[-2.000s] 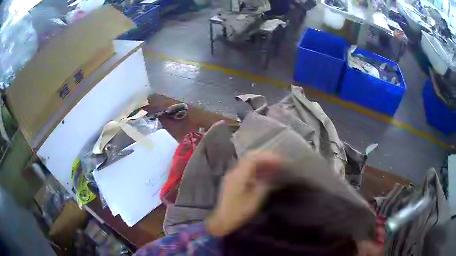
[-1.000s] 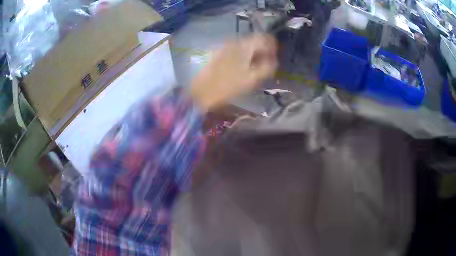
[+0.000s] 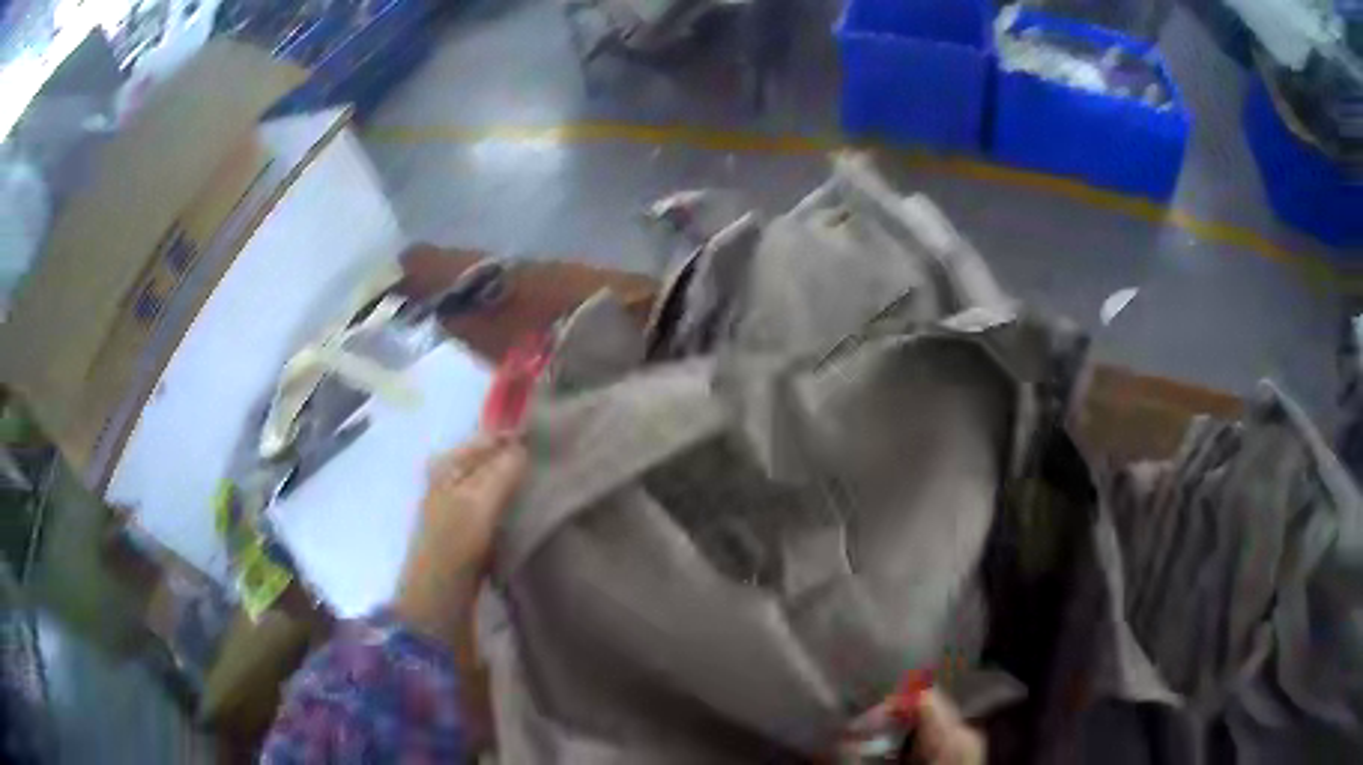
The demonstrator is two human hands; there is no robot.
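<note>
A taupe garment piece (image 3: 673,583) lies spread and folded in front of me, over a heap of the same cloth (image 3: 852,284). My left hand (image 3: 476,501) pinches its left edge. My right hand (image 3: 945,732), small and cut off at the bottom edge, holds the red-handled scissors (image 3: 906,697) against the cloth's lower right part. The blades are blurred, and I cannot tell if they are open.
A red bag (image 3: 516,383) lies beyond my left hand. White paper (image 3: 381,478), cream strips (image 3: 351,371) and yellow-green tape (image 3: 251,553) are at left, by a cardboard box (image 3: 165,239). Stacked pieces (image 3: 1233,523) stand at right. Blue bins (image 3: 1091,127) are on the floor beyond.
My left hand has come down from its raised place to the cloth's left edge. The cloth has been spread out. My right hand and the red scissors now show at the bottom. The view has shifted.
</note>
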